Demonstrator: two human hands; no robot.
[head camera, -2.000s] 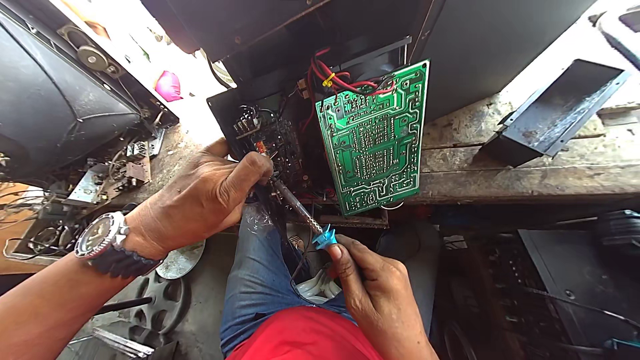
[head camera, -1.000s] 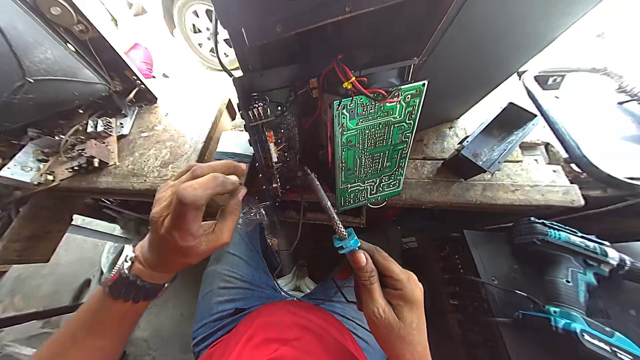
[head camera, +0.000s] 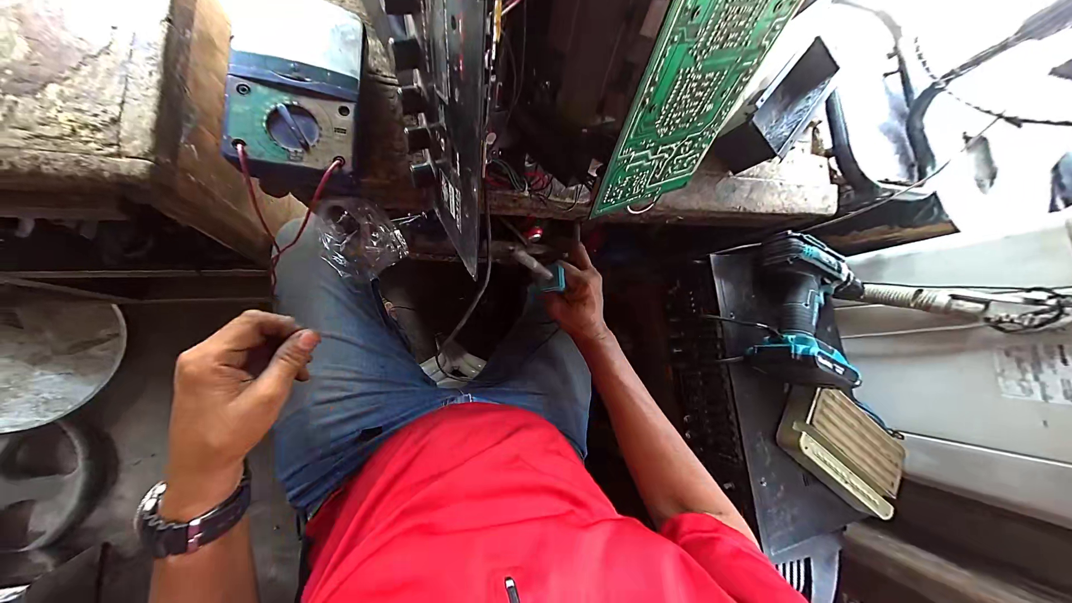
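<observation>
My left hand (head camera: 239, 394) is raised beside my left thigh, thumb and fingertips pinched together; whether something small is between them cannot be told. My right hand (head camera: 579, 295) grips a soldering iron (head camera: 536, 266) by its blue part, below the bench edge. Above it hangs a green circuit board (head camera: 687, 100), tilted, its soldered side showing. A dark panel with knobs (head camera: 456, 126) stands on edge to the left of the board, with thin wires between the two. The iron's tip is hard to make out.
An analog multimeter (head camera: 289, 126) with red leads lies at the upper left, above a clear plastic bag (head camera: 360, 239) on my knee. At the right are a cordless drill (head camera: 802, 310), a tan box (head camera: 842, 452) and a black metal case (head camera: 779, 109). The wooden bench (head camera: 754, 197) runs across.
My left hand has moved away from the circuitry, toward my left side. The iron in my right hand is now lower, under the bench edge. The view has shifted, bringing in the multimeter.
</observation>
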